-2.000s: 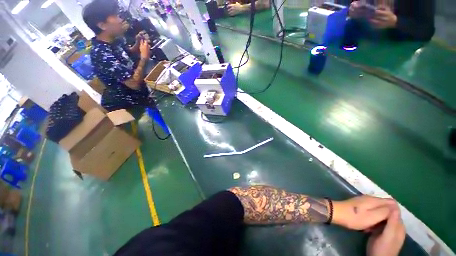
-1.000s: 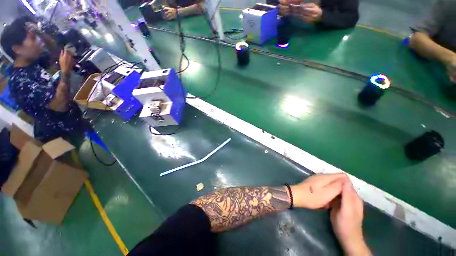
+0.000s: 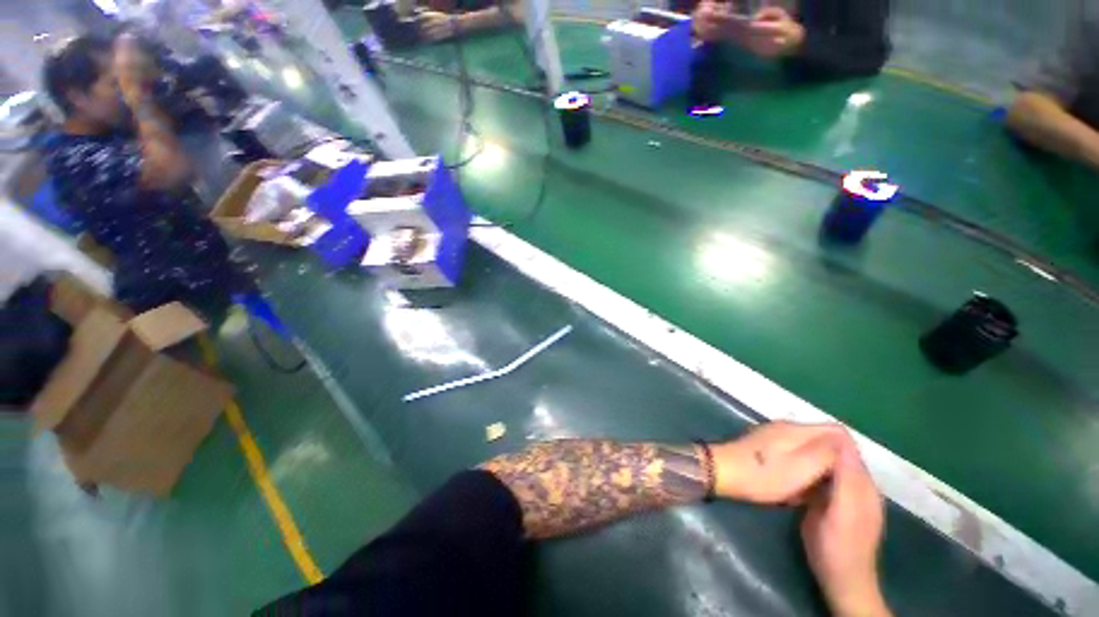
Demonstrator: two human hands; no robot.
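Note:
My left hand (image 3: 781, 463) reaches in from the left and lies against my right hand (image 3: 846, 530) at the white rail's near side. The fingers overlap, and nothing held can be made out between them. On the green belt, a black cylindrical speaker unit (image 3: 970, 334) lies on its side, dark. Another speaker unit (image 3: 853, 215) stands with its top ring glowing. A third lit unit (image 3: 576, 123) stands farther back.
A bent white strip (image 3: 492, 372) and a small pale scrap (image 3: 495, 430) lie on the dark green bench. Blue-sided test fixtures (image 3: 416, 223) stand at its far end. An open carton (image 3: 139, 404) is on the floor at left. Workers sit at far left and across the belt.
The view has swung, first right and then slightly back. The speaker units on the belt have moved left relative to the bench. My hands stay together. The worker at left has raised a hand towards the head.

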